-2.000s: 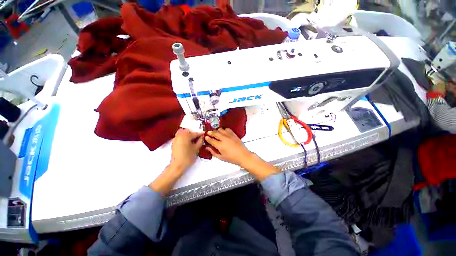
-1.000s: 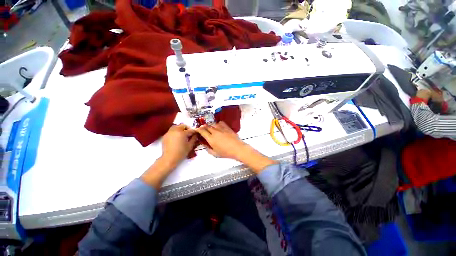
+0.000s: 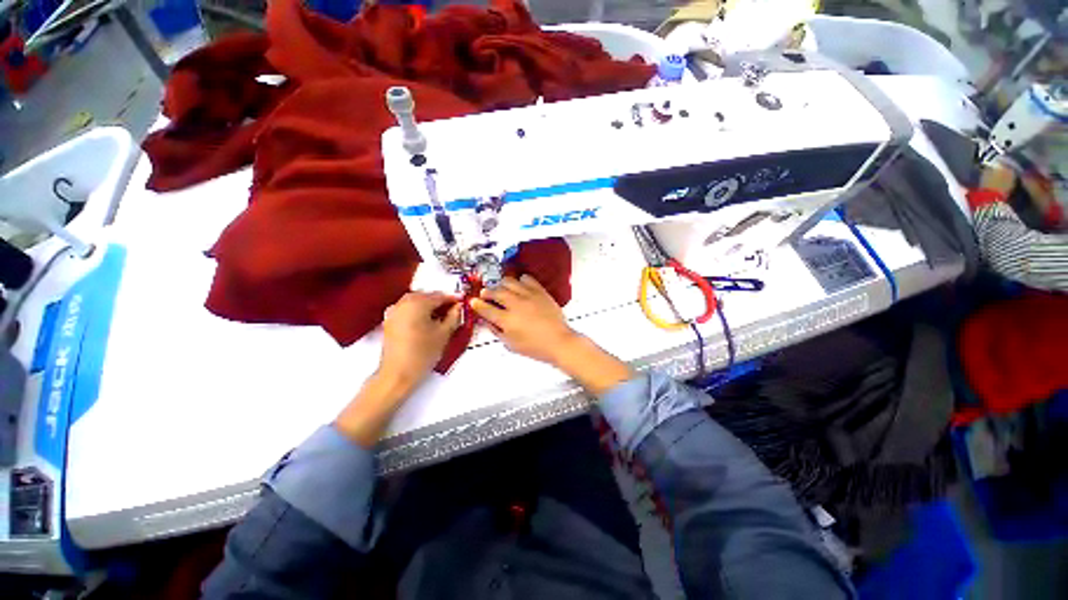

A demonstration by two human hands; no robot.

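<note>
The dark red garment [image 3: 307, 223] lies left of and behind the white sewing machine [image 3: 550, 152], with part of it under the head. My left hand [image 3: 416, 338] pinches the small folded garment edge [image 3: 457, 342] just in front of the presser foot [image 3: 483, 272]. My right hand [image 3: 527, 319] has its fingertips on the same edge, close beside my left fingertips. A narrow red end hangs toward me between the hands. The needle tip is too small to make out.
Scissors [image 3: 677, 295] with yellow and red handles lie right of the needle, beside a slim dark tool [image 3: 736, 284]. A dark cord [image 3: 726, 334] hangs over the table edge. A second machine [image 3: 35, 387] stands at left. A person's striped sleeve [image 3: 1017, 244] shows at right.
Both hands stay at the needle. The red end between them shows longer, slanting down to the left, and the right fingers have lifted and shifted slightly. The camera view has shifted a little.
</note>
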